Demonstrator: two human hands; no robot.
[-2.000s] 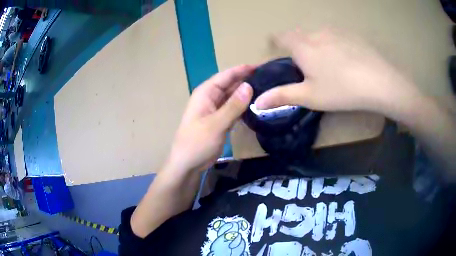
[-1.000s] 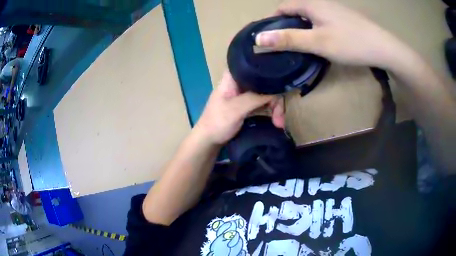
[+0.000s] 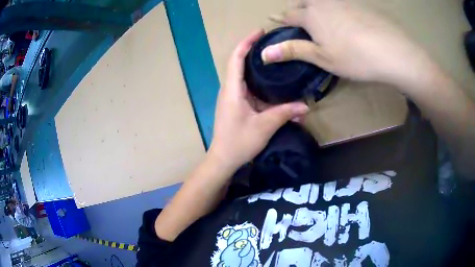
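Note:
A black round ear cup [image 3: 281, 78] of a headphone is held above the tan board. My left hand [image 3: 239, 114] wraps its left and lower side, with the thumb at the lower rim. My right hand [image 3: 354, 47] holds it from above, the thumb lying across the cup's face; its other fingers are blurred and partly hidden behind the cup. A thin fork arm [image 3: 323, 86] curves round the cup's lower right. A second dark ear cup [image 3: 286, 159] hangs below, close to the black shirt, and is hard to make out.
Tan board sheets [image 3: 125, 120] lie on the green bench [image 3: 190, 68]. Black parts [image 3: 470, 41] stand at the right edge. A blue bin [image 3: 66, 216] and yellow-black tape [image 3: 107, 243] are at the lower left. A black headphone-like item [image 3: 45, 68] lies at the far left.
My left hand has moved up from beneath the cup to wrap its left side. The held cup has shifted slightly down and its face has turned. The second cup has moved slightly right.

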